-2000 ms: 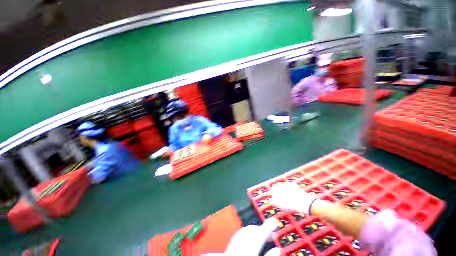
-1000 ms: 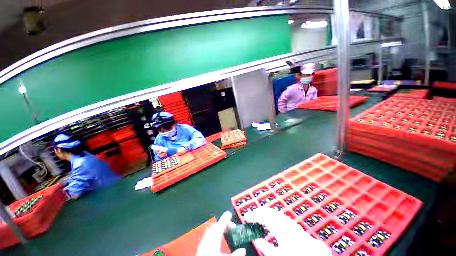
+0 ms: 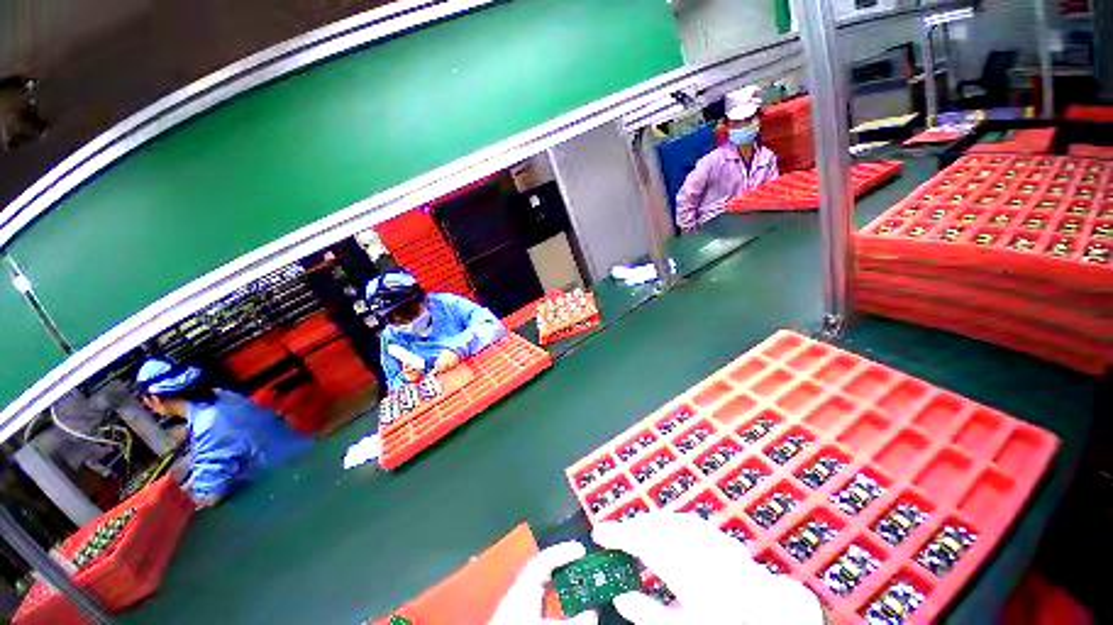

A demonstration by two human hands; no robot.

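Observation:
A small green circuit board (image 3: 596, 581) is held at the bottom centre, green side up. My left hand (image 3: 533, 591), white-gloved and cut off by the bottom edge, grips its left end. My right hand (image 3: 714, 574), also white-gloved, grips its right end and covers part of the compartment tray. The red compartment tray (image 3: 937, 415) lies at the right, partly filled with boards; its far and right-hand pockets hold none. A flat orange-red sheet (image 3: 476, 579) lies left of my hands, with a bit of green at its lower edge.
A tall stack of filled red trays (image 3: 976, 287) stands at far right, behind a metal post (image 3: 830, 171). Across the green bench (image 3: 488, 488), two people in blue smocks and one in pink (image 3: 729, 177) are by red trays. A green panel (image 3: 366, 122) spans above.
Two seconds ago my right hand was over the tray's pockets and green boards showed on the flat sheet. Now both hands hold one board. Since one second ago it has turned slightly and the view has shifted.

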